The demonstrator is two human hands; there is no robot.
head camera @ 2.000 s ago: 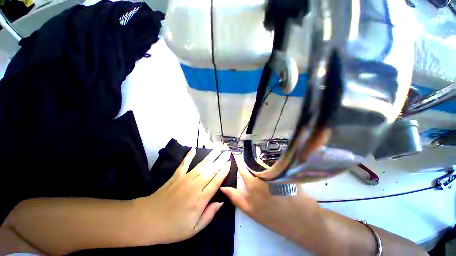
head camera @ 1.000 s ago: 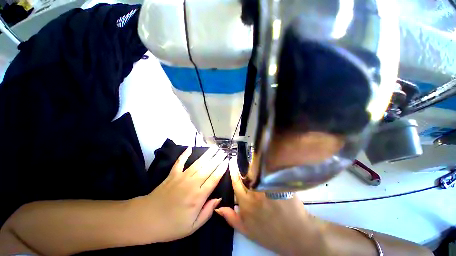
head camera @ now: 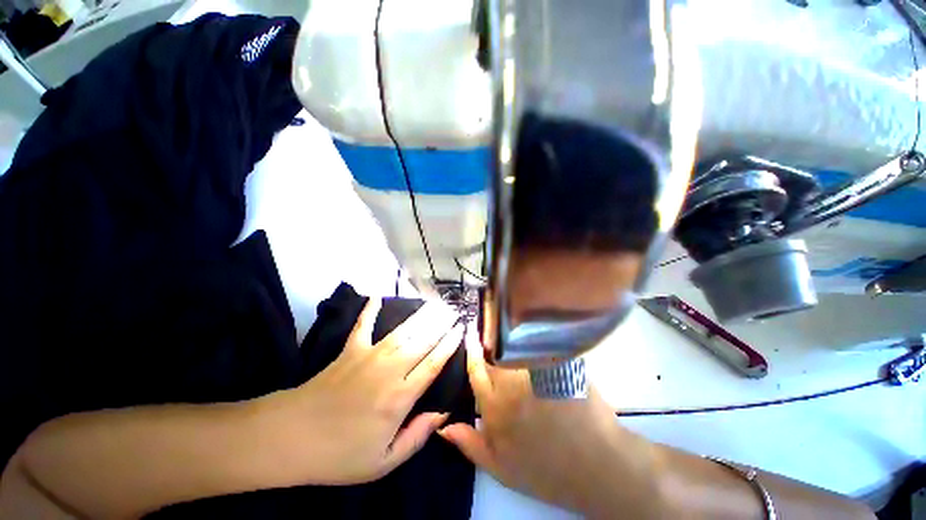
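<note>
A black garment (head camera: 132, 234) is heaped on the left, with a white logo near its top. Its lower part lies flat under my left hand (head camera: 371, 396). My left hand is palm down with fingers spread, fingertips at the needle area (head camera: 455, 297). My right hand (head camera: 533, 437) is beside it, its index finger and thumb at the cloth's right edge. Its other fingers are hidden behind the shiny curved metal guard (head camera: 584, 183), so I cannot tell whether it grips the cloth. The needle and foot are mostly hidden by fingertips and guard.
The white machine head (head camera: 406, 81) with a blue stripe stands in front. Red and silver thread snips (head camera: 711, 335) lie right of the needle. A grey round knob (head camera: 756, 279) and a ribbed cylinder (head camera: 558, 379) are nearby. A dark cord (head camera: 751, 404) crosses the white table at right.
The guard appears further left and narrower, showing more of the snips and the knob. My right hand has shifted slightly left and down since the first frame. My left hand and the garment have barely moved.
</note>
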